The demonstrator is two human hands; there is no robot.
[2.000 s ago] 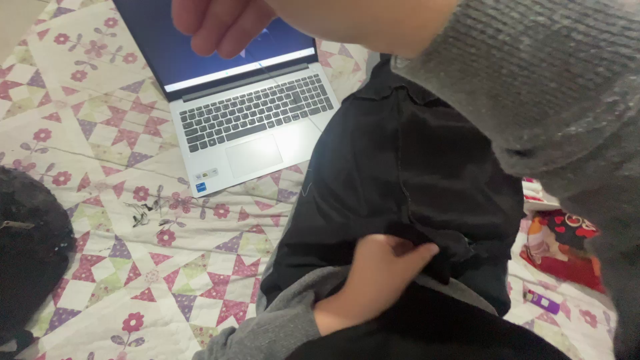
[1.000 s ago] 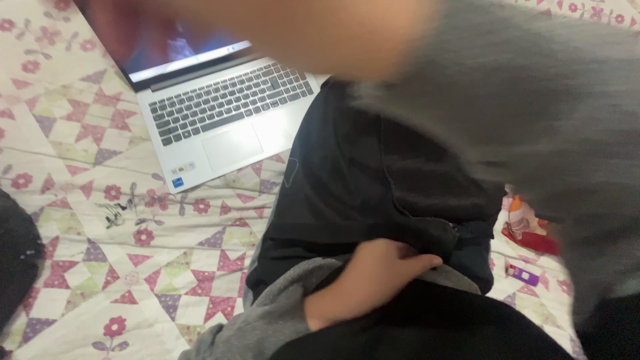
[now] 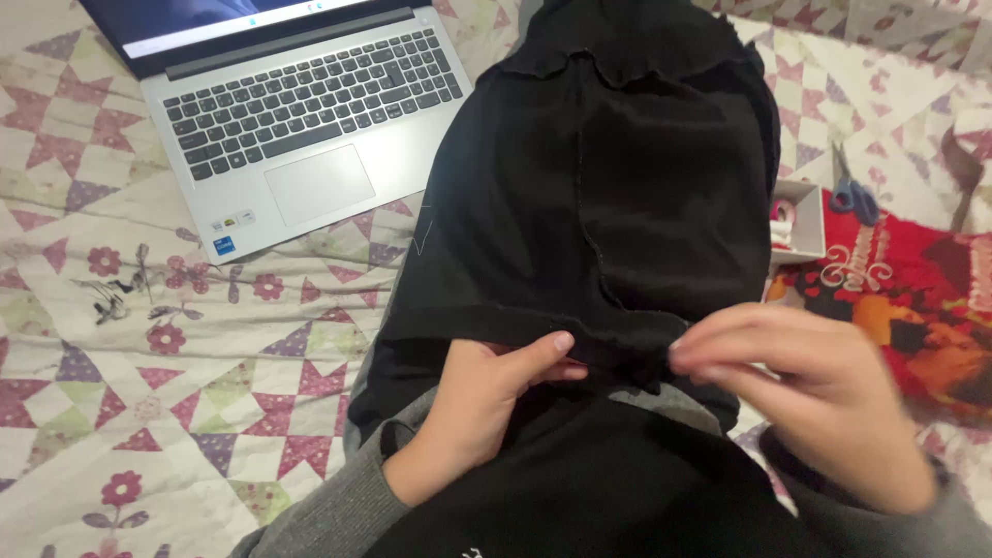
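A black cloth garment (image 3: 504,201) with a stitched seam lies over my lap. My left hand (image 3: 496,395) grips its near folded edge, the thumb on top and the other fingers partly under the cloth. At the right end of that edge is my right hand (image 3: 790,380), slightly blurred, with thumb and fingertips brought together beside the seam. Whether a needle or a bit of cloth is between those fingertips cannot be told. A loose light thread (image 3: 421,236) lies on the garment's left side.
An open laptop (image 3: 318,178) stands on the patchwork-print bedcover (image 3: 194,465) at upper left. Black thread scraps (image 3: 112,301) lie below it. To the right are a small white box (image 3: 810,221) with items inside, blue-handled scissors (image 3: 852,201) and a red printed cloth or bag (image 3: 914,310).
My right hand, raised over the laptop before, has come down to the right end of the cloth edge. My left hand remains at the edge. The scissors and white box now show.
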